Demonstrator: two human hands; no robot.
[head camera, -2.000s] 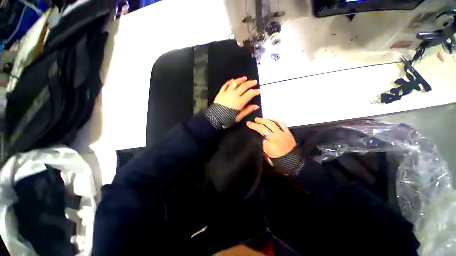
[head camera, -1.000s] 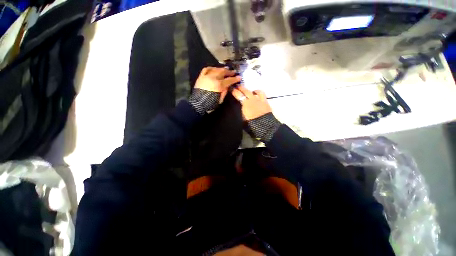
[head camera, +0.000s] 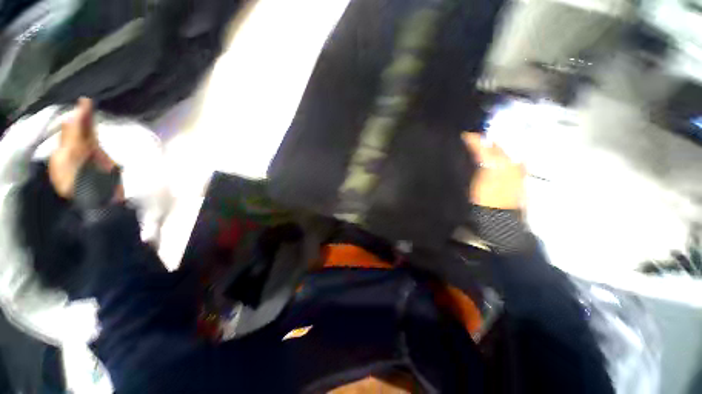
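The frame is blurred. The large black back panel (head camera: 319, 142) lies on the white table in front of me, its near edge by my lap. The camouflage webbing (head camera: 383, 115) runs lengthwise along it. My right hand (head camera: 496, 173) is at the panel's right edge, near the bright light of the machine; its fingertips are blurred and I cannot tell if they grip the panel. My left hand (head camera: 75, 150) is far left, off the panel, raised over the white plastic bag (head camera: 19, 288), with fingers up and nothing visible in it.
A heap of stacked dark panels (head camera: 165, 50) lies at the upper left. The white table (head camera: 254, 85) shows left of the panel. The blurred sewing machine (head camera: 539, 38) stands at the upper right. A clear plastic bag (head camera: 627, 327) is at the lower right.
My left hand has left the needle area and moved far left to the white bag. My right hand stays by the panel's right edge. The view has shifted, and the panel now appears nearer and slanted.
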